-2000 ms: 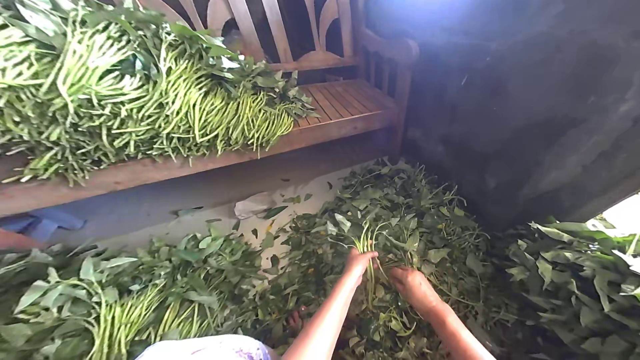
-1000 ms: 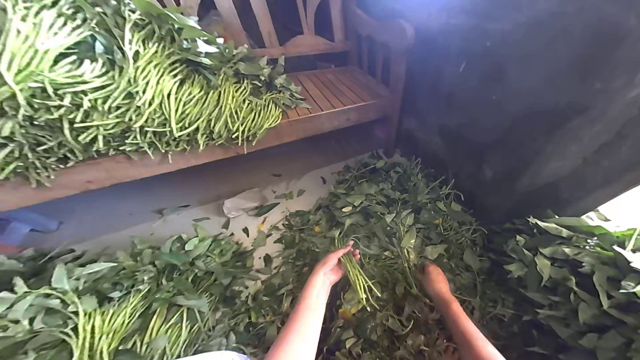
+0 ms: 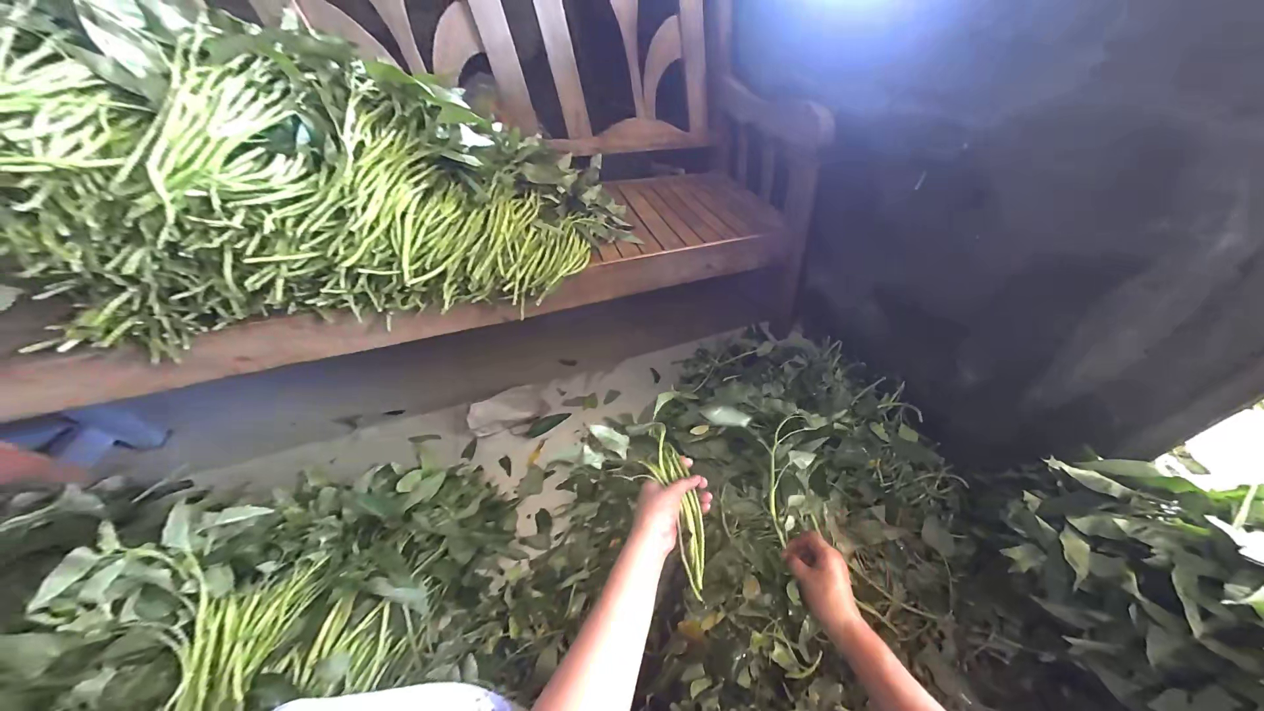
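My left hand [image 3: 671, 504] is closed around a small bunch of green leafy stems [image 3: 694, 548], whose bare ends hang down past the fingers while leaves stick out above. To its right, my right hand [image 3: 818, 573] pinches a single long green stem [image 3: 775, 484] that rises from the fingers and curls over at its leafy top. Both hands are over a large heap of loose leafy greens [image 3: 889, 494] on the floor.
A slatted wooden bench [image 3: 681, 212] bears a thick pile of bundled green stems [image 3: 395, 217]. More leafy greens with aligned stems [image 3: 247, 632] lie at lower left, others [image 3: 1106, 543] at right beside a dark wall [image 3: 987, 217]. A crumpled pale scrap [image 3: 506, 410] and loose leaves lie on the floor.
My left hand keeps its bunch throughout. My right hand, near the left one two seconds ago, has moved apart and down into the heap, and now a long stem shows in its fingers.
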